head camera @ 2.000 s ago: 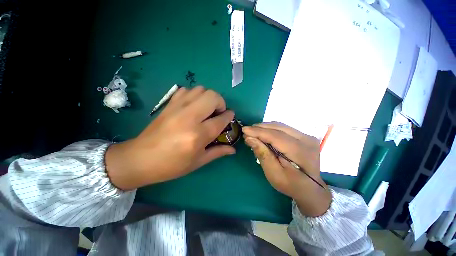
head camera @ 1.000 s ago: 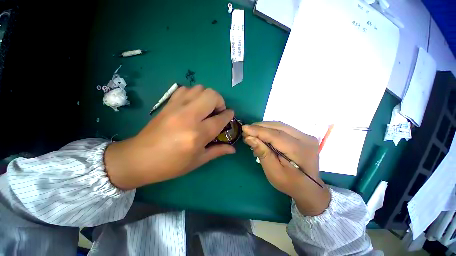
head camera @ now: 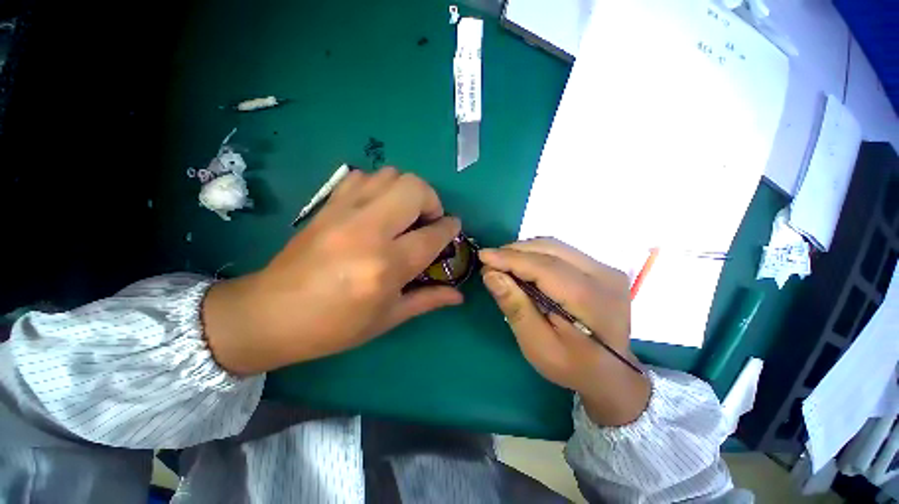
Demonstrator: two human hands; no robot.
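Note:
A round watch head with a dark rim and gold-brown face is at the middle of the view. My left hand holds it by its left side, fingers above and thumb below, and covers part of it. My right hand pinches a thin dark tool like a fine screwdriver. Its fingertips are at the right rim of the watch head. The tool's tip is too small to make out. The tool's back end points down to the right, over the wrist.
On the green mat lie a wrapped blade, a whitish wad, a pointed white stick and another small stick. White paper and an orange pen lie right. A dark ribbed crate stands far right.
Both hands stay almost in place on the watch head and tool. The tool in my right hand is tilted very slightly differently.

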